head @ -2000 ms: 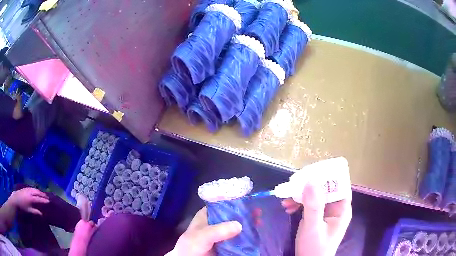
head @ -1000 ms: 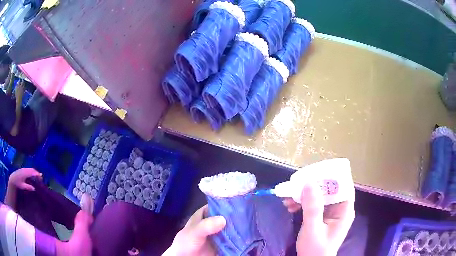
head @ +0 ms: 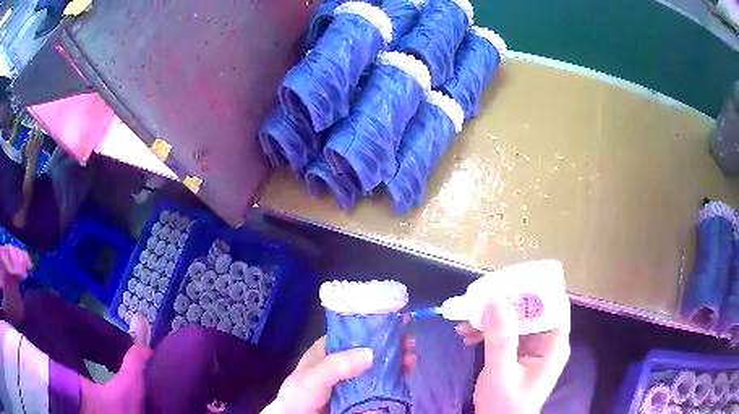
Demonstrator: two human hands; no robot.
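My left hand (head: 328,378) holds a wrinkled blue tubular piece (head: 365,348) upright below the bench's front edge, thumb across its front and fingertips showing at its right side. The piece has a bumpy white rim (head: 363,297) on top. My right hand (head: 519,356) grips a white glue bottle (head: 523,299) with a pink-red label, lying nearly sideways. Its thin blue nozzle points left and its tip is at the piece's right side, just under the rim. Whether the tip touches is hard to tell. The lower end of the piece is near the picture's bottom edge.
Several blue pieces (head: 377,121) are piled on the cardboard-covered bench (head: 583,170) beside a grey panel (head: 186,89). More blue pieces (head: 711,263) lie at the right. A green belt (head: 600,40) runs behind. Crates of pale rings (head: 279,267) stand below left. Another person's hand (head: 121,380) is at lower left.
The held piece has turned and stands more upright, slightly further left than a second ago. The nozzle stays beside its rim. The other person's hands at the left have shifted.
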